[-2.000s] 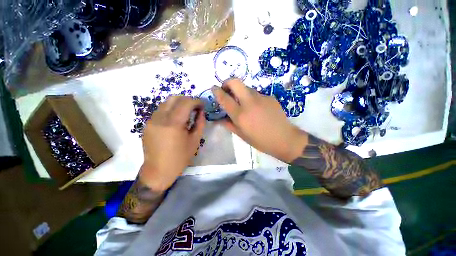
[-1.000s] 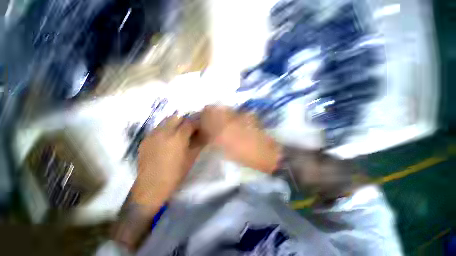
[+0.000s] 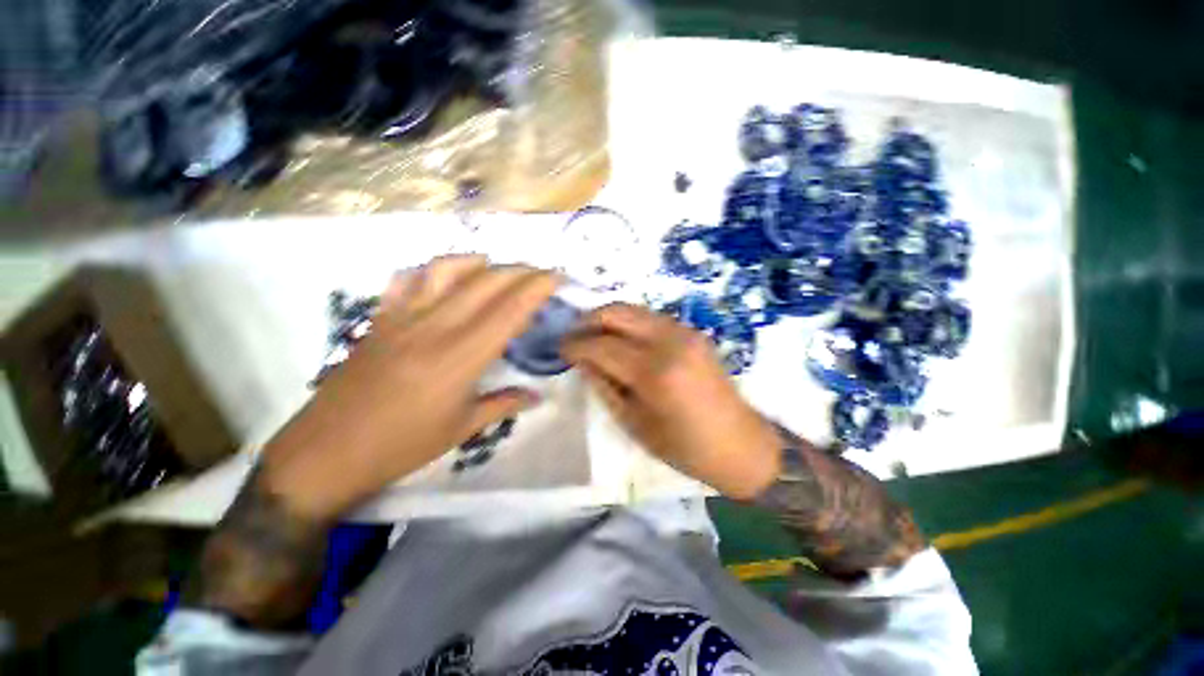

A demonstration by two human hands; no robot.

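Observation:
A small round bluish-grey disc (image 3: 544,338), perhaps a circuit board, is between my hands over the white mat; blur hides its detail. My right hand (image 3: 660,383) pinches its right edge with thumb and fingers. My left hand (image 3: 409,363) lies over its left side, fingers stretched across and thumb apart below; whether it grips the disc is unclear. A round pale housing (image 3: 601,248) lies just beyond my hands. Small dark caps (image 3: 354,324) lie partly hidden behind my left hand, and a few more lie below its thumb.
An open carton of small shiny parts (image 3: 112,409) stands at left. Clear plastic (image 3: 317,79) covers dark stacked housings at upper left, on brown cardboard (image 3: 561,152). Blue circuit boards (image 3: 805,211) are piled at right on the white mat (image 3: 1010,238). Green floor with a yellow line shows beyond.
The camera view has shifted and is less blurred than one second ago. My left hand now lies flatter, fingers stretched over the disc; earlier they were curled. My right hand is still at the disc.

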